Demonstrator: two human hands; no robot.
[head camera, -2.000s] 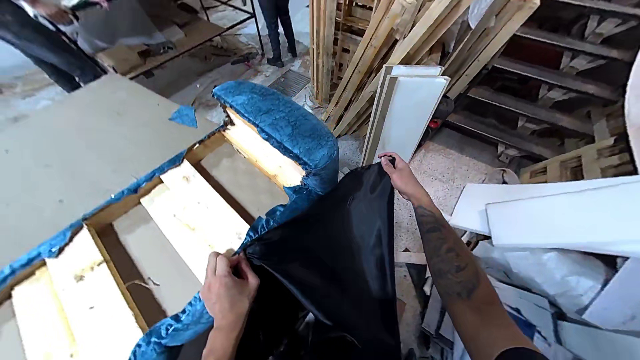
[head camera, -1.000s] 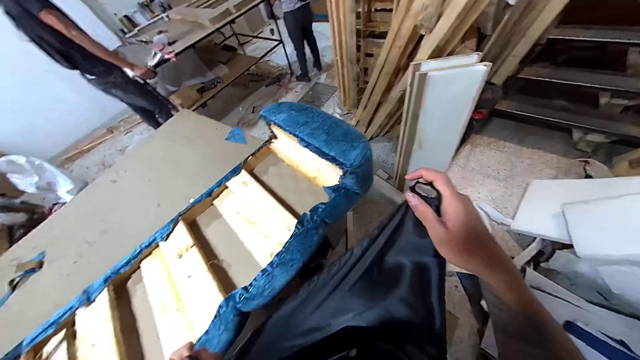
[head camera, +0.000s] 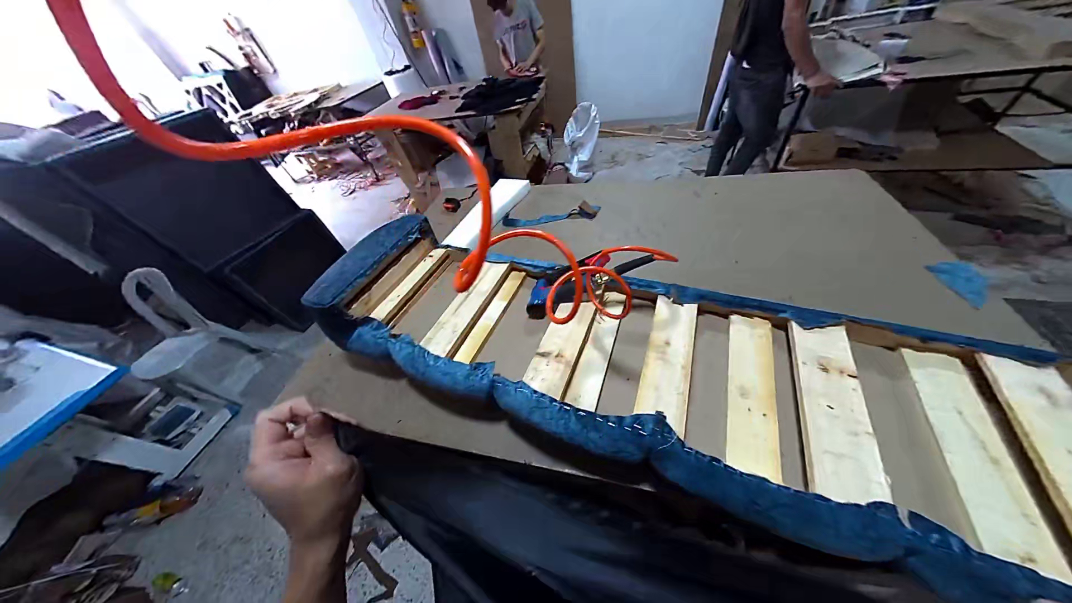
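Fingers closed, my left hand (head camera: 306, 469) grips a corner of the black fabric (head camera: 536, 528), low at the left-centre. The cloth hangs along the near edge of the table and runs out at the bottom of the view. Beyond it lies a furniture frame with wooden slats (head camera: 666, 360), edged in stapled blue upholstery fabric (head camera: 578, 423), with a padded end (head camera: 368, 264) at the left. A staple gun (head camera: 553, 289), partly hidden by its coiled orange air hose (head camera: 477, 193), rests on the slats. My right hand is out of view.
The frame lies on a large board-topped table (head camera: 754, 226). A white foam strip (head camera: 494, 209) and blue fabric scraps (head camera: 959, 280) are on it. A white plastic chair (head camera: 193, 352) stands left, near dark upholstered furniture (head camera: 184, 184). Two people (head camera: 758, 84) are at tables behind.
The view has swung far left to the frame's other end. The right hand, which held the black fabric's corner in the earlier frames, is out of view; the left hand now holds a corner.
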